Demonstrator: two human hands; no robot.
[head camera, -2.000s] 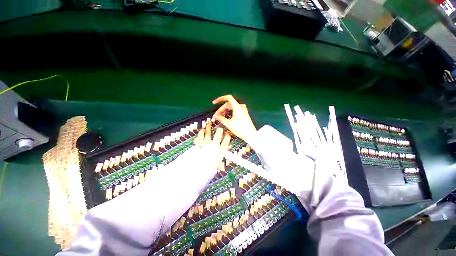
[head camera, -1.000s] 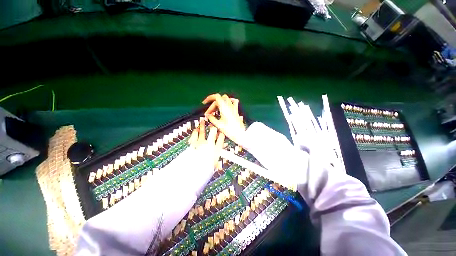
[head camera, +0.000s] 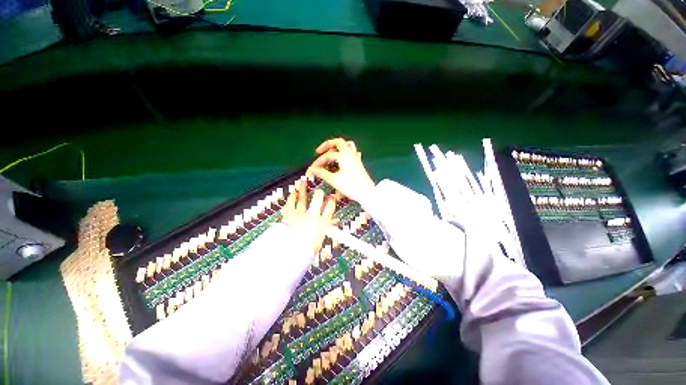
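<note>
The black tray (head camera: 129, 289) holds close rows of green circuit boards (head camera: 323, 342) with pale tabs (head camera: 177, 256) standing along them. My left hand (head camera: 310, 214) lies over the far end of the tray, fingertips at the end of the top row of tabs. My right hand (head camera: 342, 171) is just beyond it, thumb and forefinger curled together at the same spot. Whether a small piece is between the fingers is too small to tell. A white strip (head camera: 380, 258) runs from under my left hand across the boards toward my right sleeve.
A tan patterned sheet (head camera: 94, 293) and a round black object (head camera: 125, 240) lie left of the tray. White strips (head camera: 470, 195) fan out right of it, beside a second black tray (head camera: 594, 259) with boards. A pale box (head camera: 26, 233) stands left. A blue band (head camera: 425, 292) is by my right sleeve.
The view has shifted slightly. My left hand has stayed at the far end of the top row, and my right fingers have curled a little differently near the same spot.
</note>
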